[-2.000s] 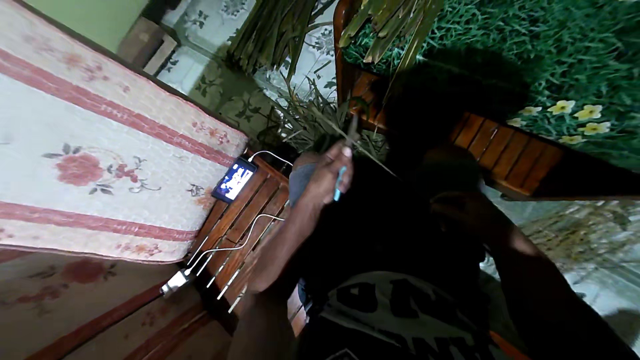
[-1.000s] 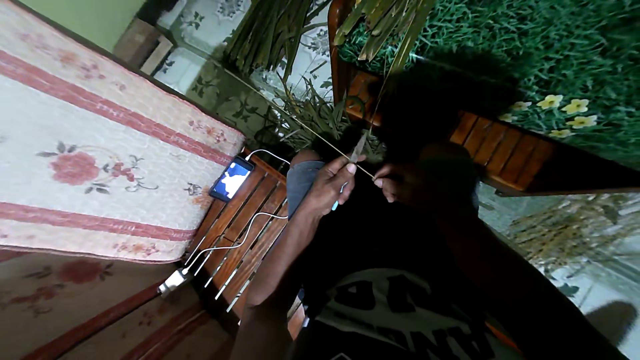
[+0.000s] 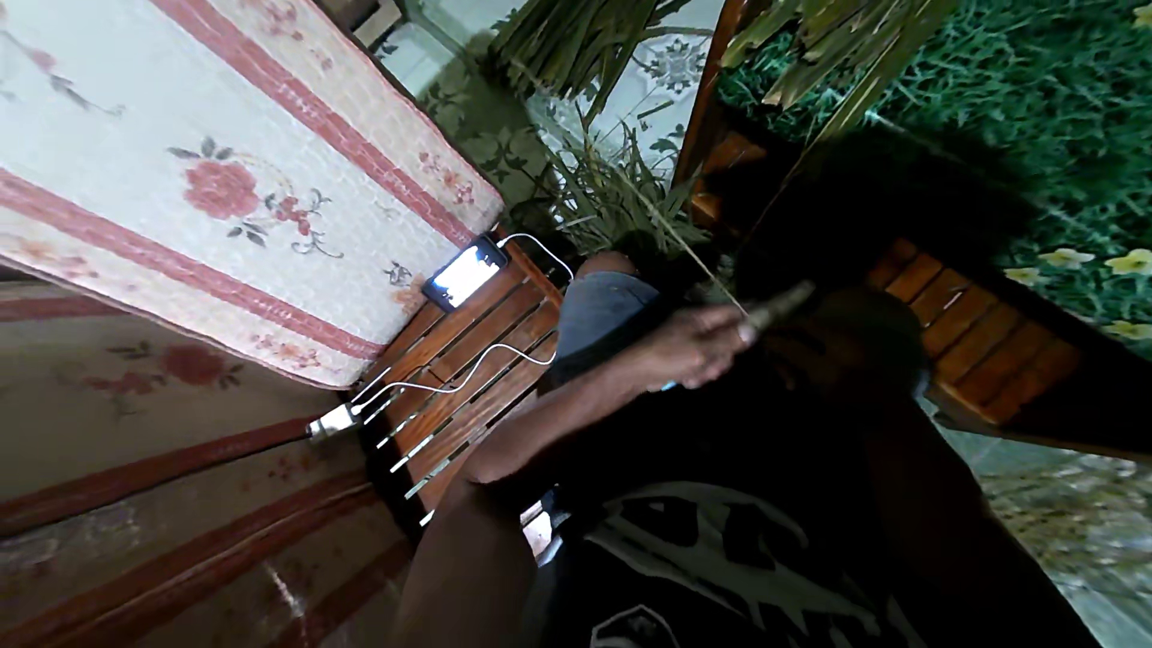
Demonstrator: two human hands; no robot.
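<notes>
My left hand (image 3: 697, 346) is closed around a small tool, apparently a knife; its blue handle (image 3: 667, 386) shows below the fingers and a blurred, blade-like end (image 3: 781, 306) points up and right. A long, thin plant strip (image 3: 688, 250) runs from the upper left down to the fingertips of this hand. My right hand (image 3: 814, 351) lies in deep shadow to the right of the blade-like end, over my lap. Its fingers, and anything in them, cannot be made out. Cut leaf pieces (image 3: 621, 193) lie beyond my knee.
A phone (image 3: 466, 274) with a white cable rests on the slatted wooden seat (image 3: 490, 333) at left, beside a floral-patterned padded sheet (image 3: 297, 162). Long leaf bundles (image 3: 585, 45) are at the top. A green grass-print mat (image 3: 1017, 99) and wooden slats (image 3: 981, 333) lie at right.
Two seconds ago the hands were apart; one second ago they were together on the strip. My left hand now has its tool end turned toward the right, where before it pointed up.
</notes>
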